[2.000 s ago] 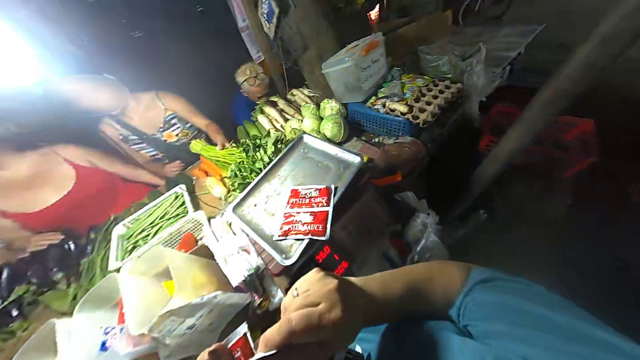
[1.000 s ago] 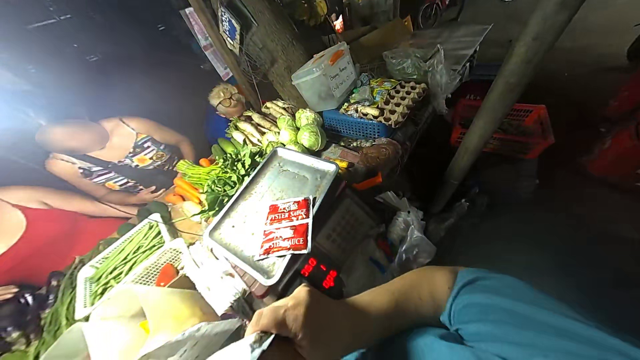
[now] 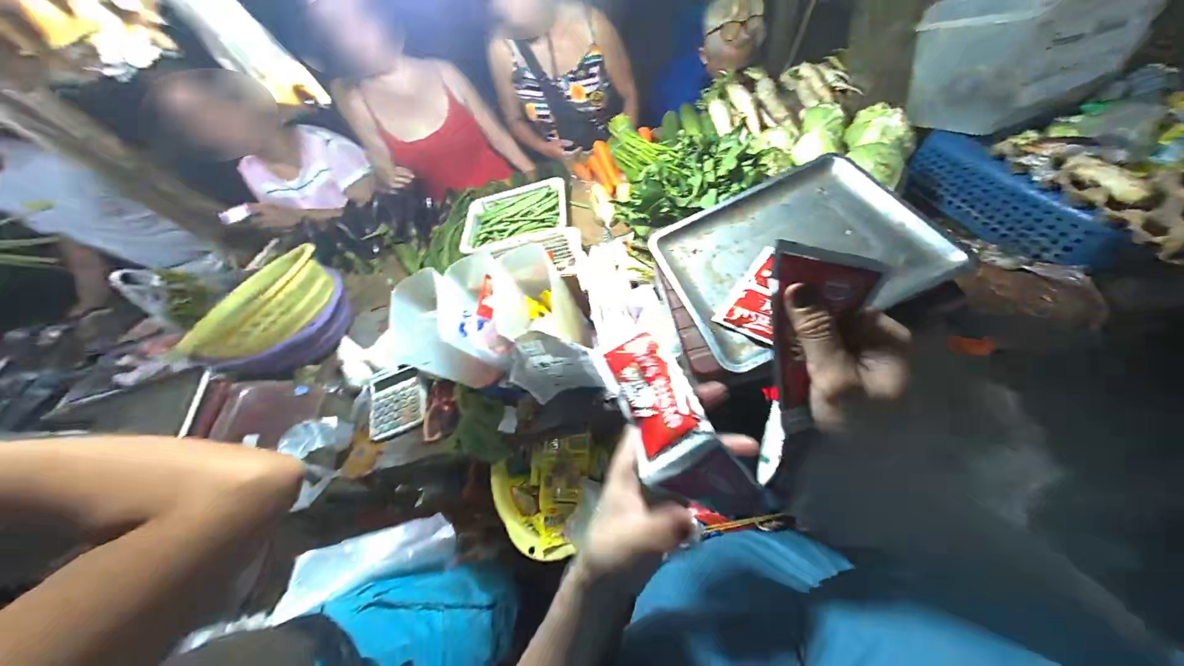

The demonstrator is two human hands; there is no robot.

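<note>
My left hand (image 3: 638, 518), low and right of centre, holds a stack of red-and-white oyster sauce sachets (image 3: 652, 393). In my right hand (image 3: 846, 356) is a dark red sachet (image 3: 823, 287), pinched under the thumb over the near edge of a metal tray (image 3: 888, 217). Another red sachet (image 3: 751, 301) lies on the tray, partly hidden behind the held one. The right forearm is dark and blurred.
Left of the tray stand translucent containers (image 3: 462, 319), a calculator (image 3: 398, 403) and stacked baskets (image 3: 264, 310). Green beans (image 3: 518, 215), cabbages (image 3: 879, 139) and a blue crate (image 3: 1008, 199) lie beyond. Several people stand across the stall; a co-worker's bare arm (image 3: 148, 499) enters at left.
The view has swung left and downward. Both hands now show with sachets, the right one raised near the tray. Two sachets showed on the tray earlier; one is visible there now.
</note>
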